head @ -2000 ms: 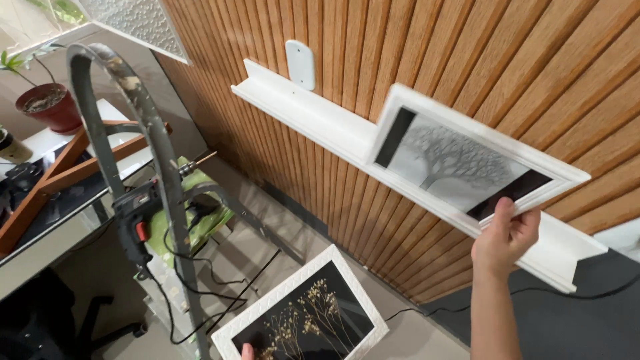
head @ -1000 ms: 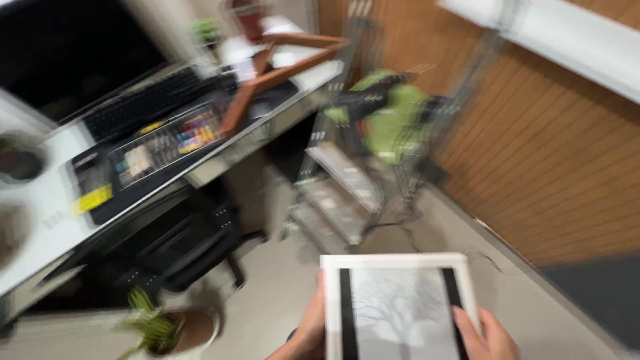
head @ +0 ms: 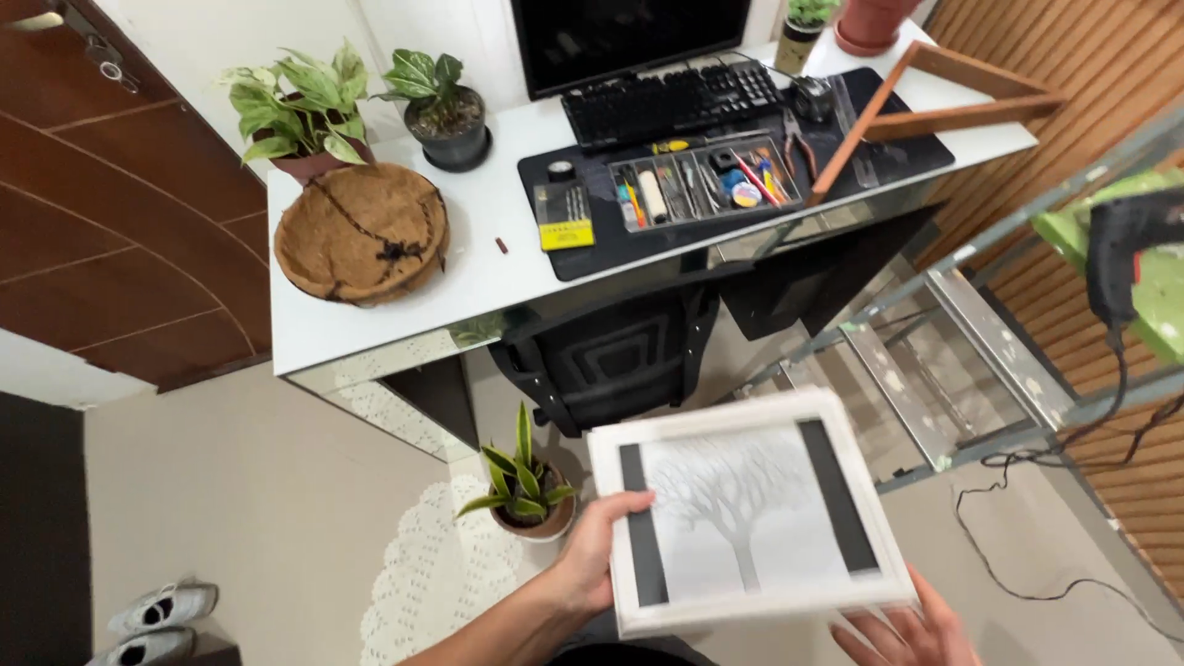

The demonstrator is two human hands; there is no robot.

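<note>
A white picture frame with a grey tree print (head: 740, 518) lies tilted in front of me, low in the view. My left hand (head: 592, 546) grips its left edge, with the thumb on the front. At the lower right corner is my right hand (head: 911, 629), its fingers partly behind and below the frame; it supports that corner. The frame with dried flowers cannot be seen; whether it lies behind the tree frame I cannot tell.
A white desk (head: 481, 277) ahead carries a tool organizer (head: 703, 185), a coir basket liner (head: 361, 231) and a wooden frame (head: 869, 120). Below stand a black chair (head: 610, 361) and a potted snake plant (head: 532, 504). A metal stepladder (head: 897, 388) with a corded drill (head: 1115, 259) is right.
The tree frame has left the white wall ledge and is now low before me, with both hands at it. The view has swung left from the slatted wall to the desk.
</note>
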